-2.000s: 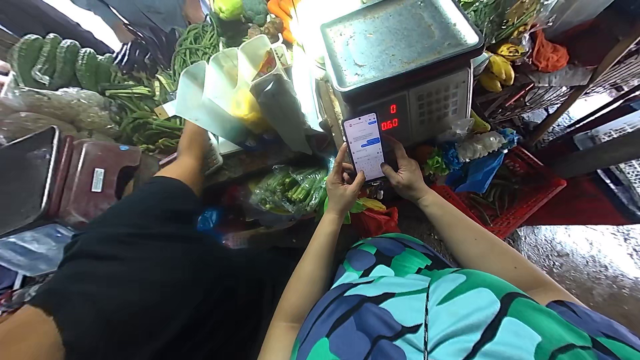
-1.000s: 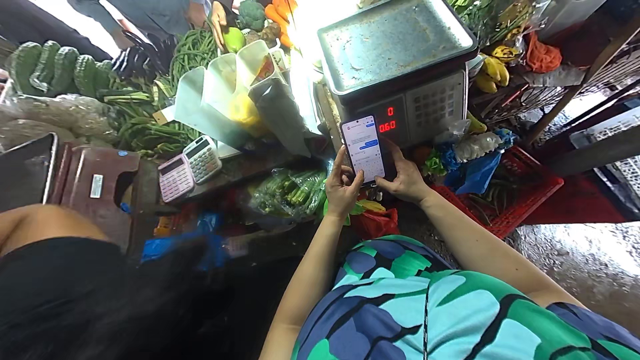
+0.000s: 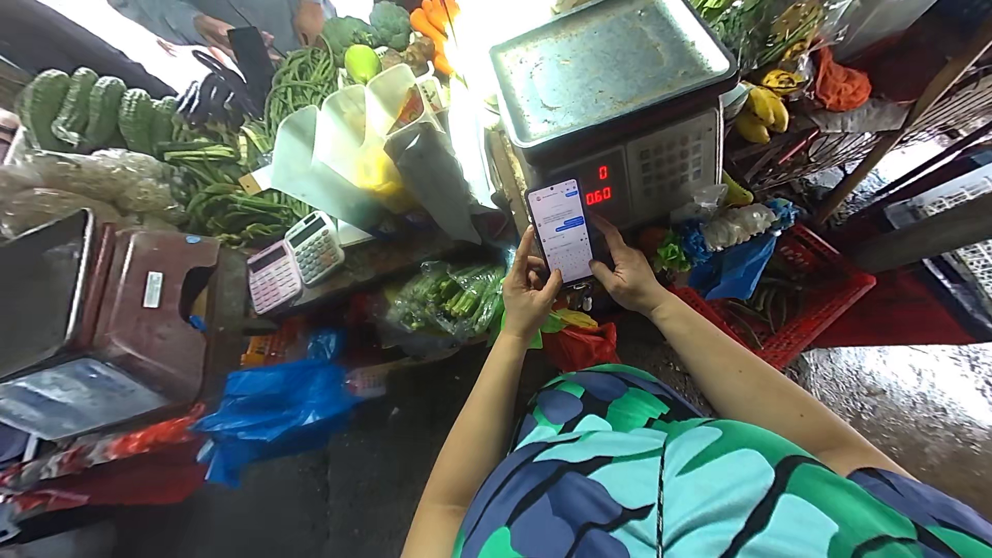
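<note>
Both my hands hold a smartphone (image 3: 561,232) upright at the middle of the view, its lit screen showing a chat and a keyboard. My left hand (image 3: 530,288) grips its lower left side, thumb at the bottom of the screen. On the lower right side is my right hand (image 3: 626,270), with its thumb at the screen's edge. Just behind the phone stands a digital weighing scale (image 3: 674,155) with red digits lit and a bare metal pan (image 3: 612,66) on top. A plastic bag of green vegetables (image 3: 453,298) lies left of my left hand.
Two calculators (image 3: 294,262), plastic bag holders (image 3: 349,147) and a second scale (image 3: 147,302) are at the left. Bitter gourds (image 3: 101,112) and long beans (image 3: 304,85) lie behind. Blue plastic bags (image 3: 283,411) hang low. A red crate (image 3: 821,302) stands right. Another person's hand (image 3: 217,35) shows top left.
The other person in black at the left has moved out of view, uncovering the calculators and blue bags. My hands stay on the phone in about the same place.
</note>
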